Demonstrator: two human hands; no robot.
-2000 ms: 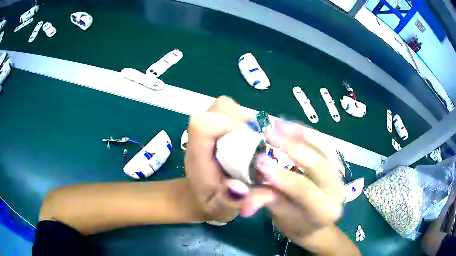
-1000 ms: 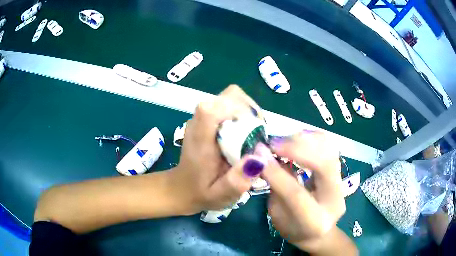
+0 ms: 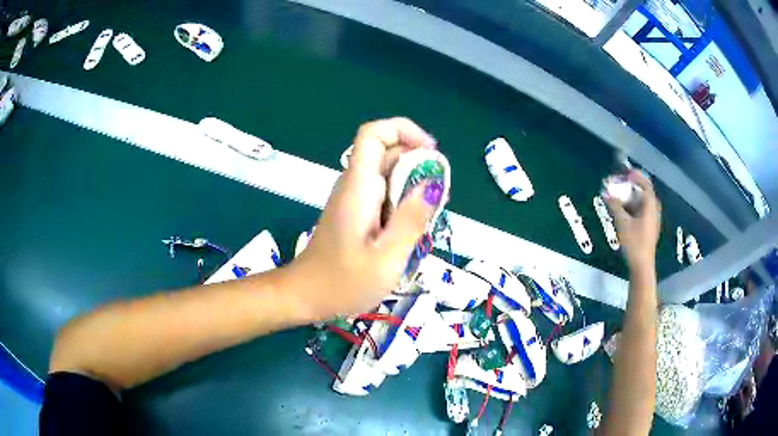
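My left hand [image 3: 358, 221] holds a white car body shell [image 3: 397, 183] up at the picture's centre, its open side showing a green circuit board; the thumb presses on the board. Red wires show below the thumb. My right hand [image 3: 638, 223] is reached out over the belt at the right, its fingers on a small white shell [image 3: 621, 189]; it is blurred. A pile of wired shells [image 3: 409, 334] with green boards and red wires lies on the bench below my left hand.
A pale metal rail [image 3: 111, 112] divides bench from green belt [image 3: 341, 77]. A white base plate [image 3: 235, 138] lies on the rail. Belt carries a shell [image 3: 508, 169] and base plates [image 3: 575, 225]. A clear bag of small white parts [image 3: 681, 366] stands right. A shell with a dangling lead [image 3: 247, 258] lies left.
My right hand has left the held shell and moved right, out over the belt, to a white shell there. My left hand still holds its shell, now slightly higher. The pile is uncovered. Belt items sit further right.
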